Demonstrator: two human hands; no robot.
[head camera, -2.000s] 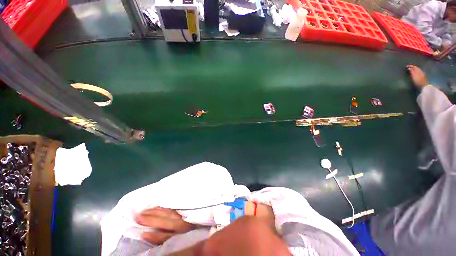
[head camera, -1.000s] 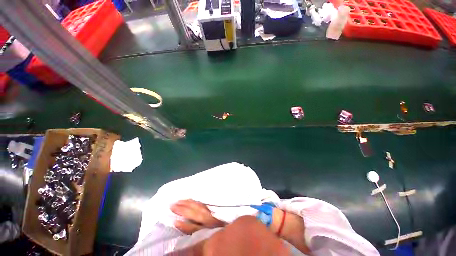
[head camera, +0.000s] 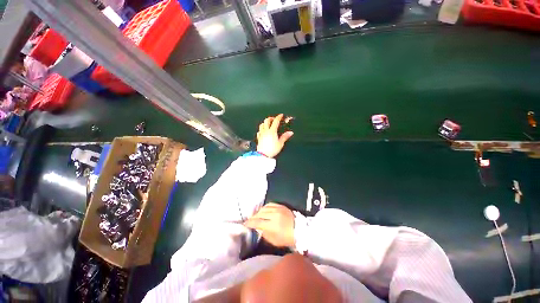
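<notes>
My left hand (head camera: 270, 139), with a blue band at the wrist, reaches out over the green belt, palm down, fingers apart. A small dark module with an orange-gold tail (head camera: 288, 120) lies at its fingertips; I cannot tell if they touch. My right hand (head camera: 273, 225) is close to my body, fingers towards the left sleeve. Something dark lies by its fingers, and whether it holds anything is unclear. Short white strips (head camera: 310, 195) and a small pale piece lie on the bench just beyond my right hand.
An open carton of shiny parts (head camera: 126, 192) and a crumpled white wipe (head camera: 191, 165) are at the left. A metal post (head camera: 148, 83) slants over the belt. Pinkish modules (head camera: 379, 122), a tape strip (head camera: 497, 145) and a taped white-disc cable (head camera: 491, 213) lie right. Red trays (head camera: 155, 35) are far.
The view has shifted left. My arms were folded close to my body; my left hand has moved out to the module on the belt. The white strips have come into sight.
</notes>
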